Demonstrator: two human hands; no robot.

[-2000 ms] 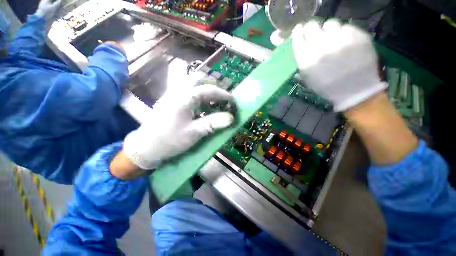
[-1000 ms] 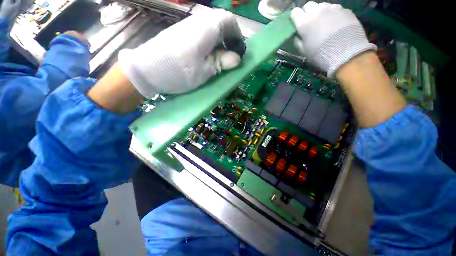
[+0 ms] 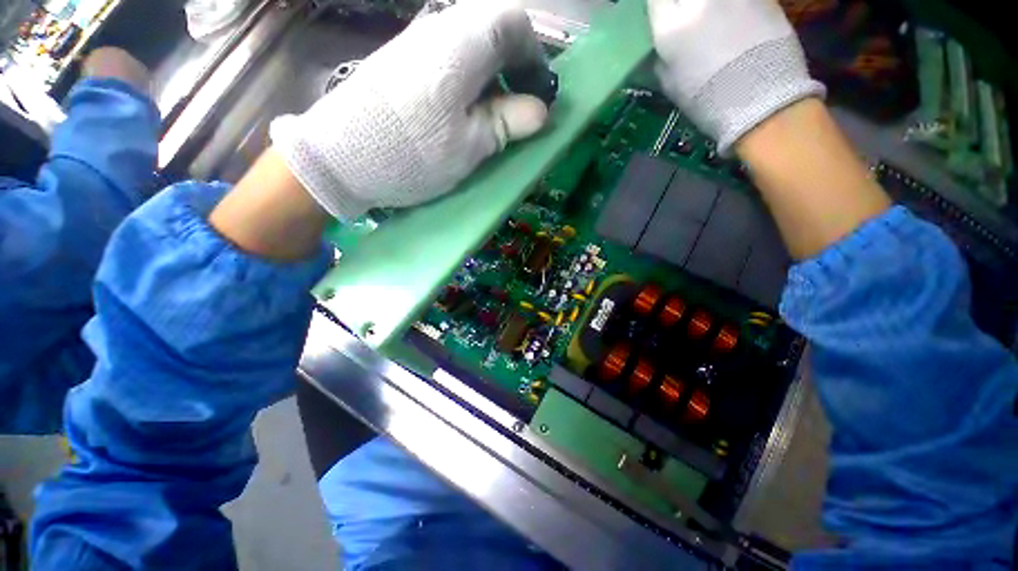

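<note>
A long pale-green press bar lies slantwise across the large green circuit board. My left hand, in a white knit glove, grips the dark knob on the bar; the fingers partly hide it. My right hand, also gloved, is at the bar's far end, cut off by the top edge; its fingertips are not fully visible. The bar's near end rests at the metal carrier edge. The board shows grey blocks, orange copper coils and a small green plate.
Another person's blue sleeve is at the left beside the shiny metal line surface. Pale green slotted strips lie at the upper right. The dark conveyor chain runs at the right. My blue-clothed leg is below the carrier.
The bar came down from a raised, tilted position onto the board and carrier edge, with both hands still on it. In the last second the view shifted slightly and the bar barely moved.
</note>
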